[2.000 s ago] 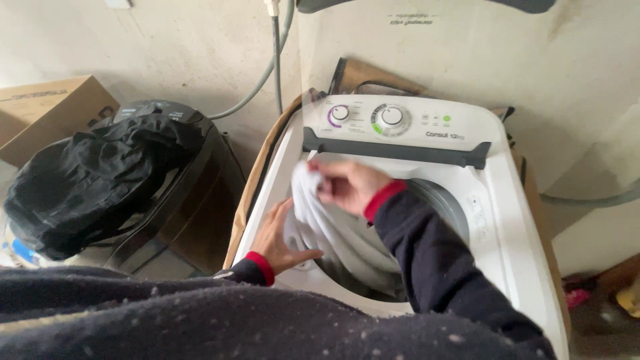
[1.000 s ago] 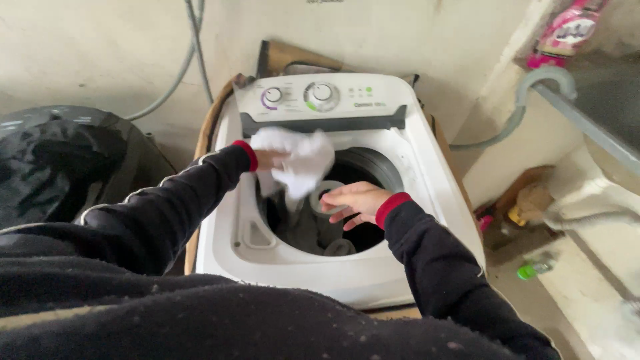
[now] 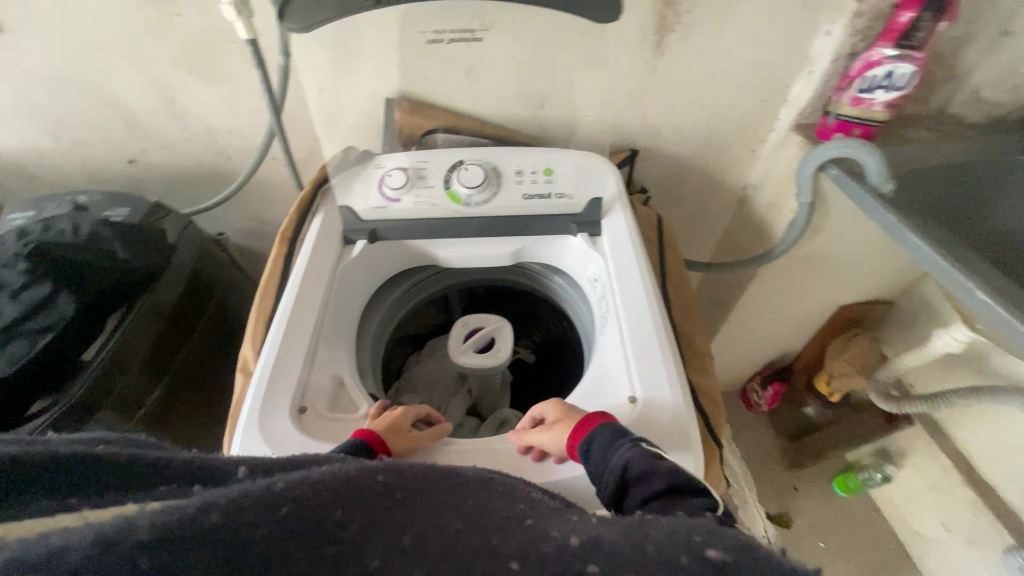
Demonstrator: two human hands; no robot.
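In front of me stands a white Consul top-loading washing machine [image 3: 276, 384] with its lid raised. Inside its round drum, light grey cloth [image 3: 432, 380] lies at the near left, around the white agitator cap [image 3: 481, 342]. My left hand [image 3: 404, 426] rests at the near left rim of the opening, fingers loosely bent, and whether it grips something small is unclear. At the near right rim is my right hand [image 3: 550, 430], its fingers curled toward the thumb; nothing is clearly visible in it.
Black cloth [image 3: 80, 272] covers a dark container at the left. A grey drain hose [image 3: 788, 240] hooks over the grey sink edge [image 3: 928, 248] at the right, below a pink bottle [image 3: 884, 72]. A green-capped bottle [image 3: 864, 478] lies on the floor.
The white cloth that my left hand held above the drum is no longer in my hands. Both hands have come down to the near rim, and the agitator cap is uncovered.
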